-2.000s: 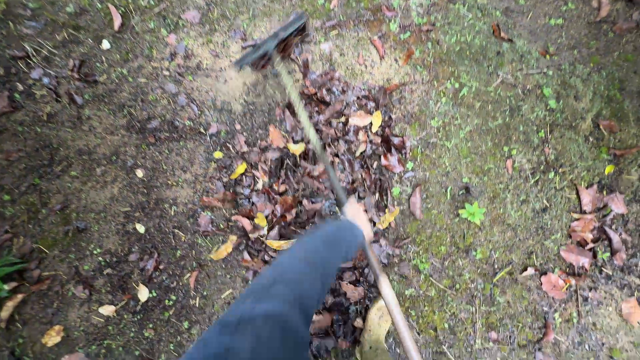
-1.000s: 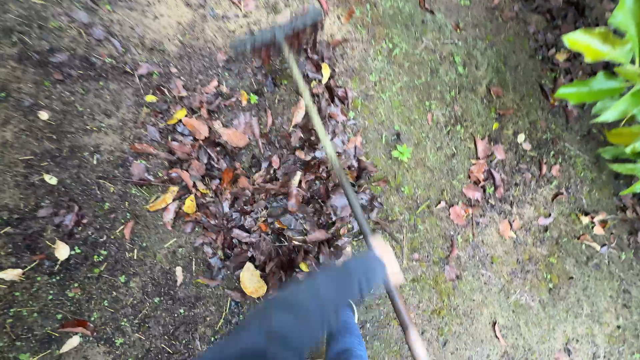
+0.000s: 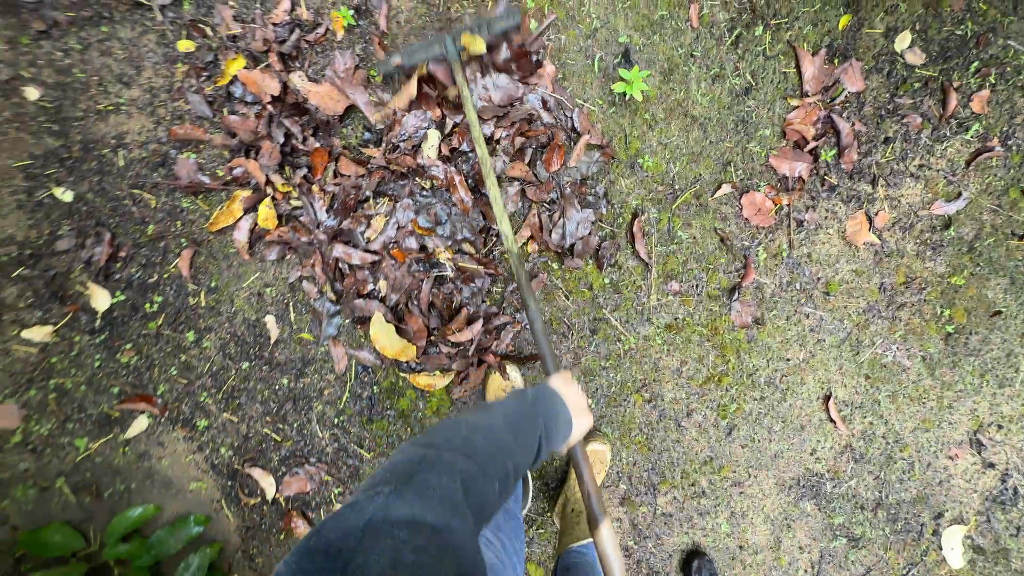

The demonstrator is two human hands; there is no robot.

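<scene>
My left hand, at the end of a dark sleeve, is closed around the long wooden handle of a rake. The handle slants from the bottom edge up to the rake head, a dark bar lying at the far end of a heap of wet brown leaves. A yellow leaf rests against the bar. Leaves or blur hide any teeth. Below my left hand the handle runs on out of view at the bottom. My right hand is not in view.
Scattered leaves lie on mossy ground at the right. A boot stands beside the handle, and another boot's toe touches the near end of the heap. A leafy green plant grows at the lower left.
The rake head is now against the far part of the heap; earlier it was beyond the leaves. The boots have come into view, and the leaves look gathered more densely. The view has shifted.
</scene>
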